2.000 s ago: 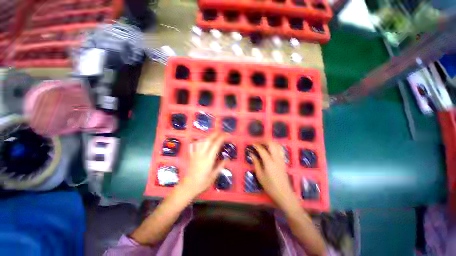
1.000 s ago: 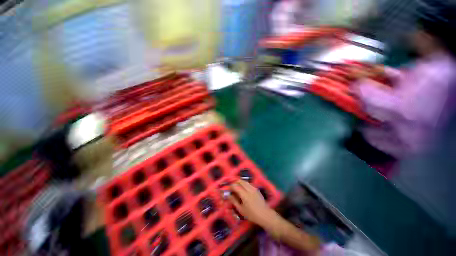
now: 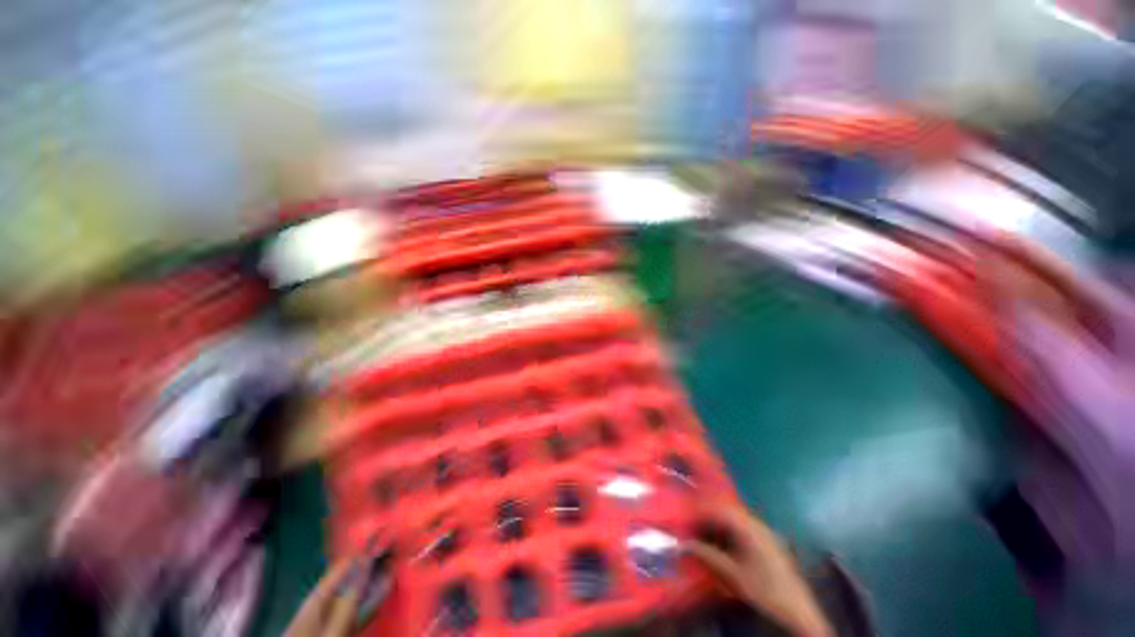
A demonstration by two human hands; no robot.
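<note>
The red tray point(image 3: 548, 467) lies in front of me on the green bench, blurred, with dark watch bodies in its square pockets. Two watches near its right side show bright faces, one of them a lit or glaring watch point(image 3: 652, 550). My left hand point(image 3: 334, 600) is at the tray's near left edge, partly cut off by the bottom of the picture, beside a dark watch. My right hand point(image 3: 756, 572) is at the near right edge, fingers over a dark pocket. Blur hides whether either hand grips anything.
Pale chargers point(image 3: 485, 320) lie in a band beyond the tray, with stacked red trays point(image 3: 498, 243) behind. Another red tray point(image 3: 112, 342) is at far left, near a pink fan point(image 3: 118, 523). A coworker's pink sleeve point(image 3: 1077, 373) is at right. Printed sheets point(image 3: 560, 44) hang above.
The view has swung left and the tray appears more upright than a second ago. My left hand has come into view at the tray's left edge. My right hand is at its near right corner.
</note>
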